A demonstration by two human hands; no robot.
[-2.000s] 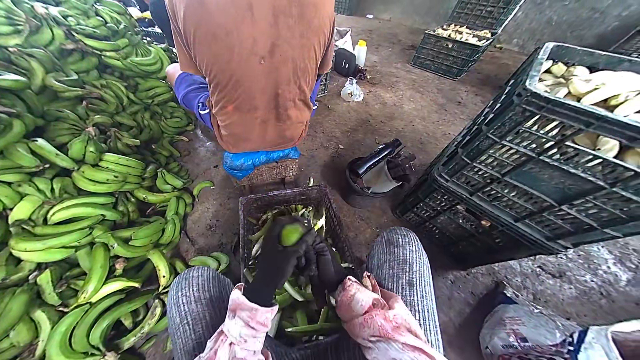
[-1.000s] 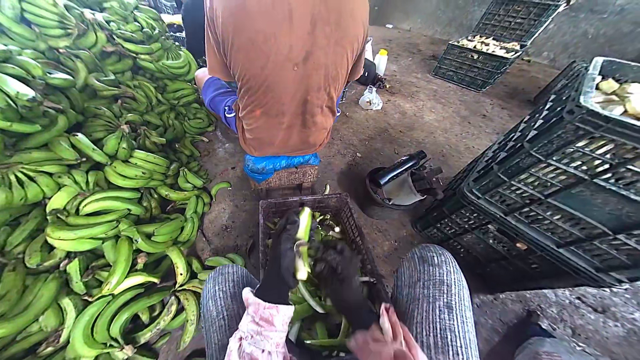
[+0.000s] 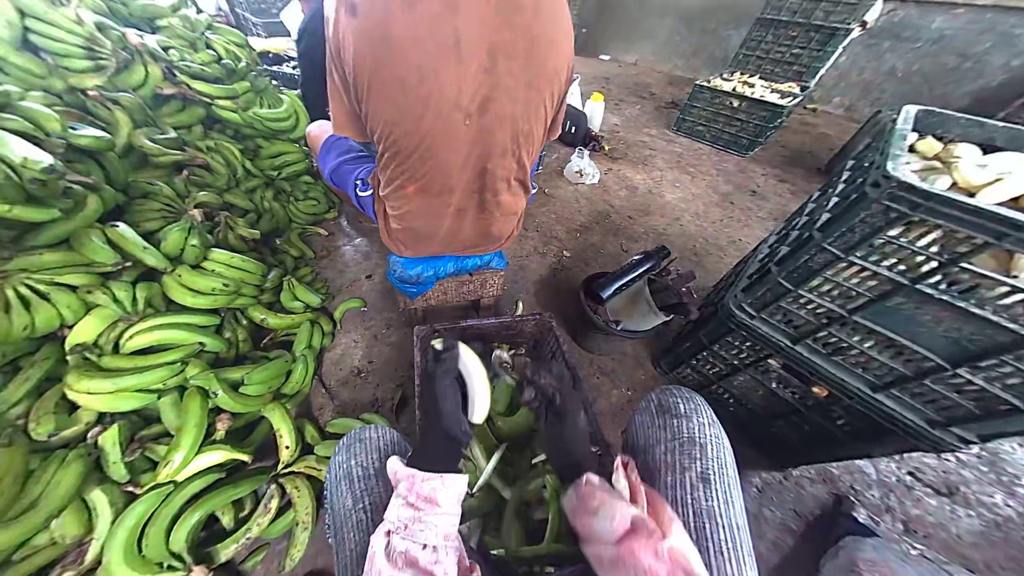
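Note:
My left hand (image 3: 445,404), in a dark glove, holds a peeled, pale plantain (image 3: 474,384) above a dark plastic crate (image 3: 486,326) between my knees. My right hand (image 3: 560,412), also in a dark glove, is over the crate's right side, apart from the plantain; it is blurred, and whether it holds anything cannot be made out. Green peels (image 3: 512,424) and green pieces lie in the crate under both hands.
Green plantains (image 3: 176,336) are heaped at left. A seated person (image 3: 452,128) is just ahead. Stacked crates (image 3: 864,320) with peeled plantains stand at right, another crate (image 3: 732,120) farther back. A round container (image 3: 608,308) with dark objects sits beside my crate.
Two seconds ago a green-skinned piece was at my hands; now my left hand holds a pale, peeled plantain. My right hand has moved away from the left since one second ago.

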